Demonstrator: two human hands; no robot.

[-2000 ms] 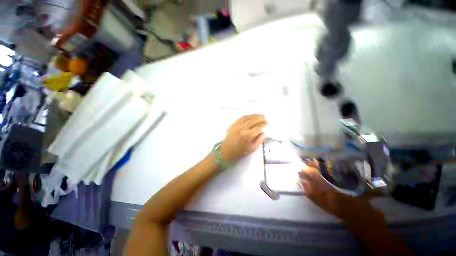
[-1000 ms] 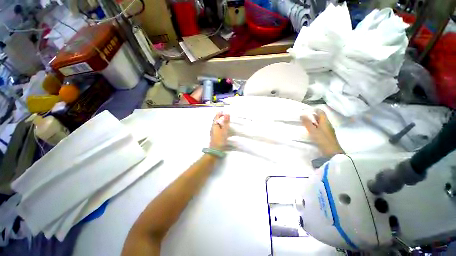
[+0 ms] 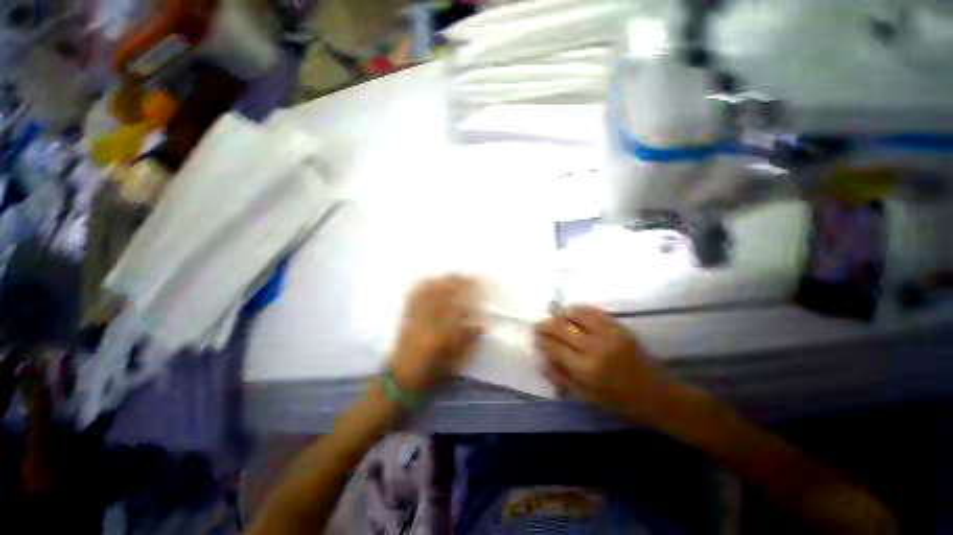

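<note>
My left hand (image 3: 437, 326), blurred, holds the left side of a white fabric piece (image 3: 504, 355) at the front edge of the table. My right hand (image 3: 587, 353) holds the piece's right side. A corner of the fabric hangs over the grey table edge between my hands. The white sewing machine head (image 3: 669, 125) with a blue stripe is above and right of my hands. The needle plate (image 3: 578, 232) lies in bright light under it. The needle itself cannot be made out.
A stack of cut white pieces (image 3: 225, 225) overhangs the left table edge. Layered white fabric (image 3: 533, 68) lies behind the machine head. A dark phone (image 3: 844, 256) lies at the right. An orange lidded box (image 3: 162, 37) stands at the far left.
My hands have come back from the far side of the table to its front edge and now hold a fabric piece. The view has shifted, and layered white fabric lies where my hands were.
</note>
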